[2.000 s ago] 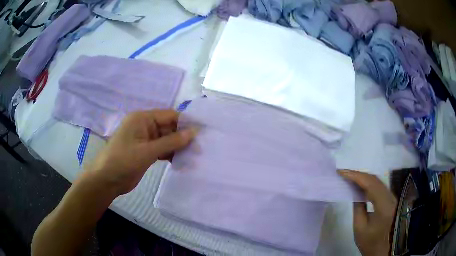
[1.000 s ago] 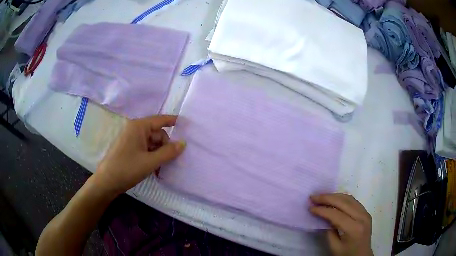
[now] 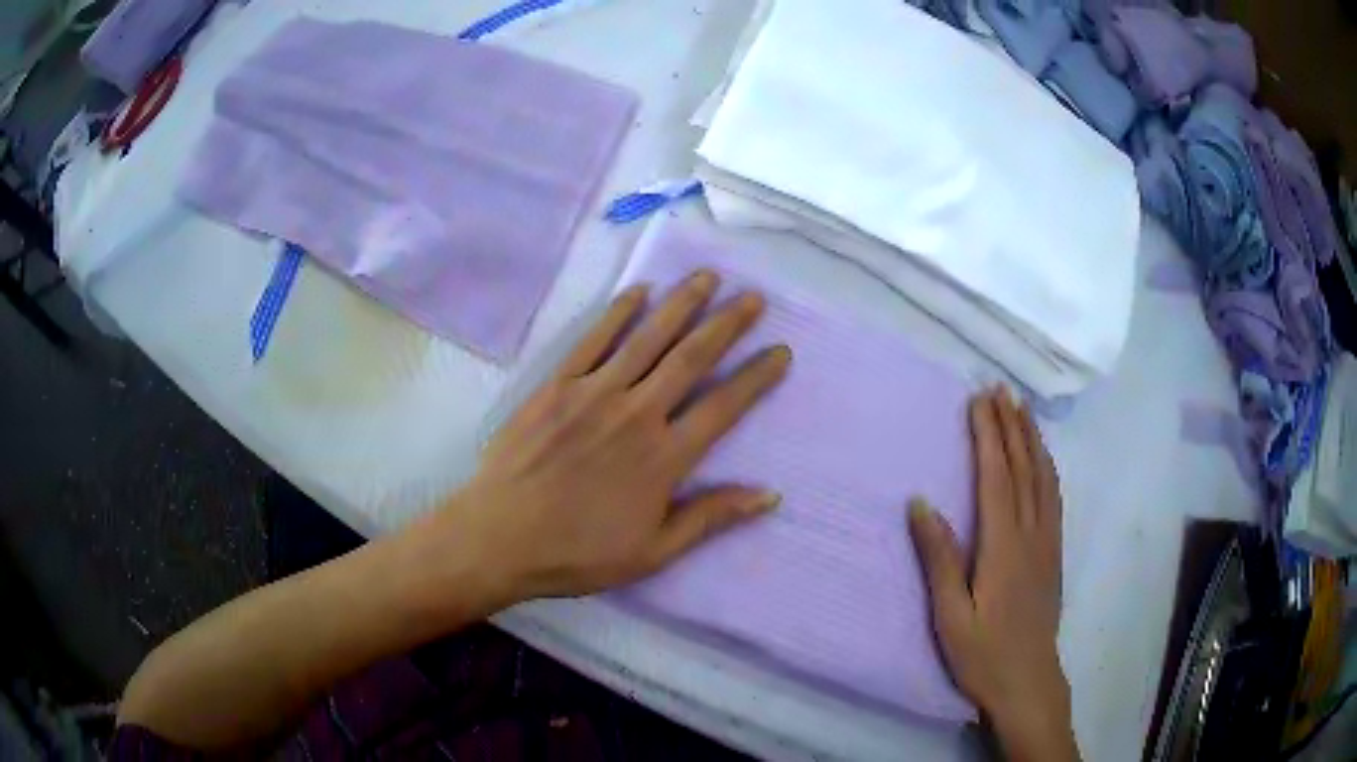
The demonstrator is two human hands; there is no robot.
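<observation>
A finely striped lilac fabric panel (image 3: 848, 447) lies flat on top of the working stack nearest me. My left hand (image 3: 625, 447) rests palm down on its left part, fingers spread. My right hand (image 3: 1005, 566) lies flat on its right edge, thumb apart from the fingers. Neither hand grips anything. A thick white sheet stack (image 3: 930, 164) lies just beyond the panel. The supply pile of lilac panels (image 3: 424, 164) lies to the left, slightly rippled. The layers under the top panel are mostly hidden.
Blue-and-white tie ends (image 3: 274, 305) show under the supply pile and beside the white stack. Red scissor handles (image 3: 143, 104) are far left. Bundled blue-grey and lilac pieces (image 3: 1228, 179) line the far right. An iron (image 3: 1213, 648) stands at the right edge. The table is white cloth-covered (image 3: 1124, 491).
The lilac panel was held by its edges and lowered onto the stack. Both hands have let go of the edges and now lie flat on it. The view has shifted.
</observation>
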